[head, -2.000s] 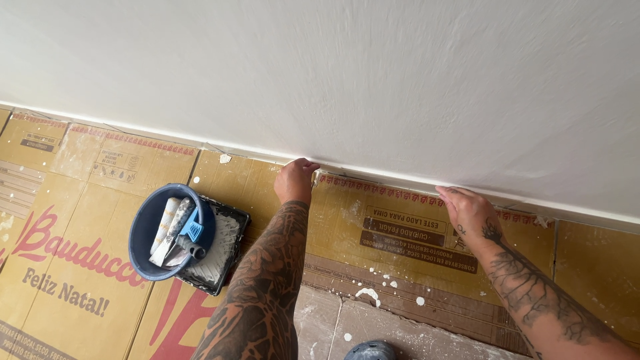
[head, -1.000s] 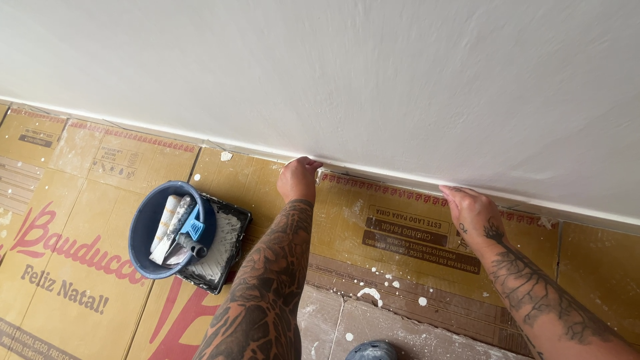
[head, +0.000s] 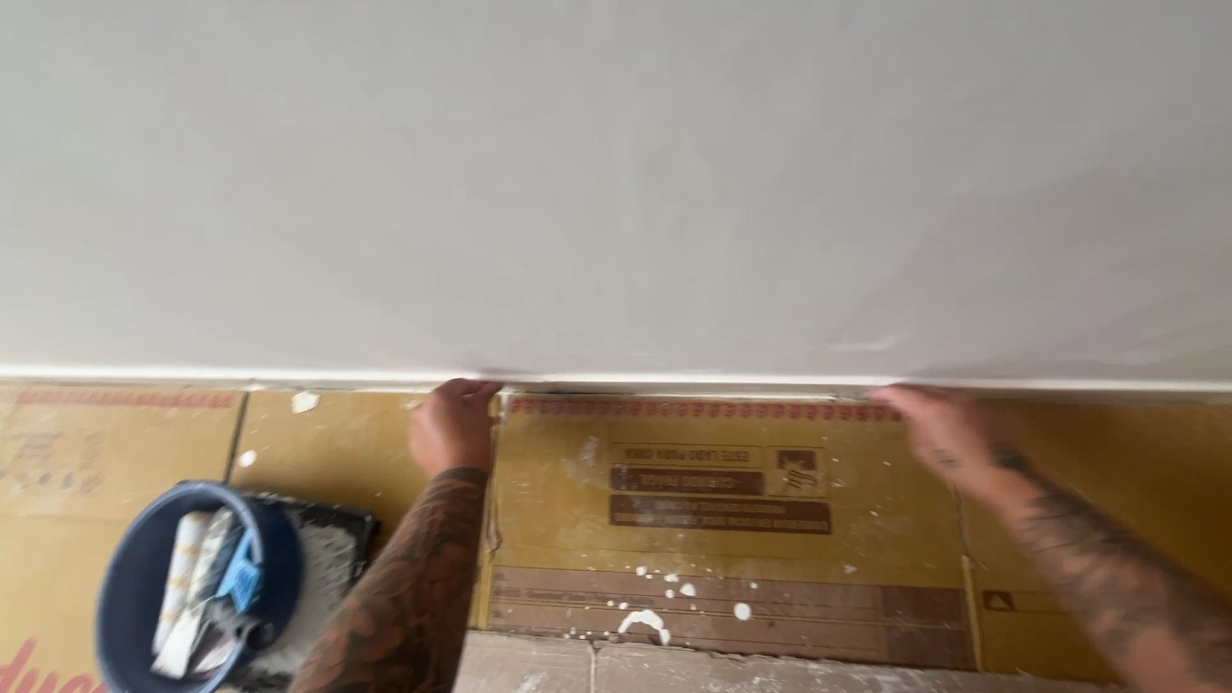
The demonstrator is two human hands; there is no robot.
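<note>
My left hand [head: 454, 423] is at the foot of the white wall [head: 616, 192], its fingertips pinched together against the top edge of the white baseboard [head: 674, 383]. Farther right, my right hand [head: 938, 433] touches the same edge with its fingertips, thumb and fingers close together. Whether either hand pinches something thin there, such as tape or film, I cannot tell. Flattened cardboard [head: 722, 549] with printing and white paint drops covers the floor below and between both hands. Dark tattoos run along both forearms.
Left of my left forearm stands a blue bucket [head: 114, 587] holding paint rollers [head: 183, 568] and a light-blue-handled tool [head: 241, 582]. It stands on a black paint tray [head: 327, 549] smeared with white. Floor tiles [head: 539, 664] show at the bottom edge, beside the cardboard.
The view has shifted, so the baseboard runs nearly level. Both hands remain at the baseboard, in much the same pose. The shoe tip seen at the bottom before is out of view.
</note>
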